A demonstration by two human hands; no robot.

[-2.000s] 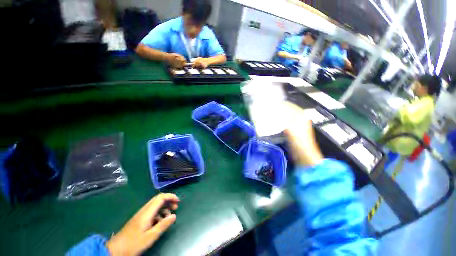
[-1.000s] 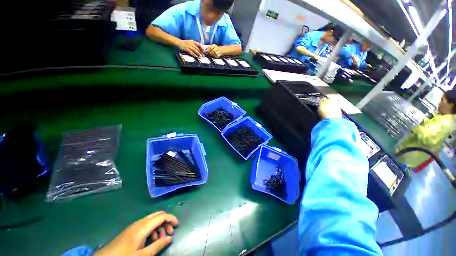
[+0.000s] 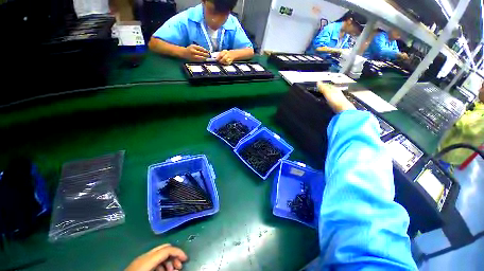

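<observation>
My right hand (image 3: 333,96) reaches over the far end of the black phone tray stack (image 3: 303,119) at the right. Its fingertips are at the top tray; whether they grip anything cannot be told. White-and-dark phone bodies (image 3: 404,151) sit in the tray slots nearer me. My left hand (image 3: 158,259) is low at the bottom edge, partly cut off, with fingers curled; I cannot tell whether it holds anything. The centre blue bin (image 3: 154,198) with thin black strips (image 3: 183,197) stands just beyond it.
Two adjoining blue bins (image 3: 240,117) (image 3: 287,150) hold small black parts; a third (image 3: 284,185) is partly behind my right sleeve. Bagged strips (image 3: 87,196) and a blue bin (image 3: 40,193) lie left. A worker opposite sits behind a phone tray (image 3: 228,77). More workers sit farther right.
My right hand has moved from over the nearer trays to the far end of the stack. The view has shifted, and my left hand now sits lower, more cut off by the bottom edge.
</observation>
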